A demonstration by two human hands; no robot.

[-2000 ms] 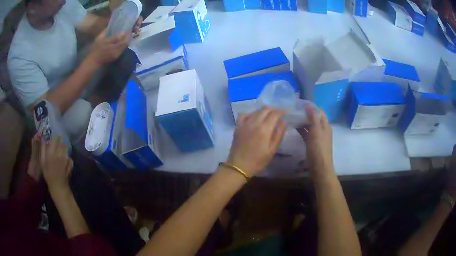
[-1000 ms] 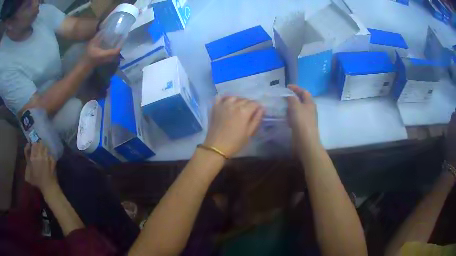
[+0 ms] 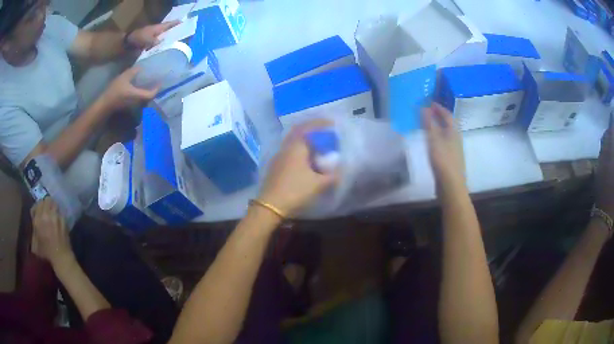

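Note:
My left hand (image 3: pixel 296 173) is raised over the table's front edge. It grips a small blue and white item (image 3: pixel 325 150), blurred by motion. A clear plastic bag (image 3: pixel 377 161) lies or hangs just right of that hand, also blurred; whether the hand holds it too, I cannot tell. My right hand (image 3: pixel 443 144) is apart from the bag, to its right, in front of a blue-topped carton. Its fingers point up and are blurred, and I see nothing in it.
Blue and white cartons (image 3: pixel 481 91) stand along the white table (image 3: pixel 485 158), one open with flaps up (image 3: pixel 444 33). A white oval part (image 3: pixel 114 176) leans at left. A person at upper left holds a translucent housing (image 3: pixel 161 67). Other people's arms are at lower left and right.
My hands were together on the clear plastic; now my right hand has moved away to the right. The blue item has come into view in my left hand. The person at upper left lowered the housing.

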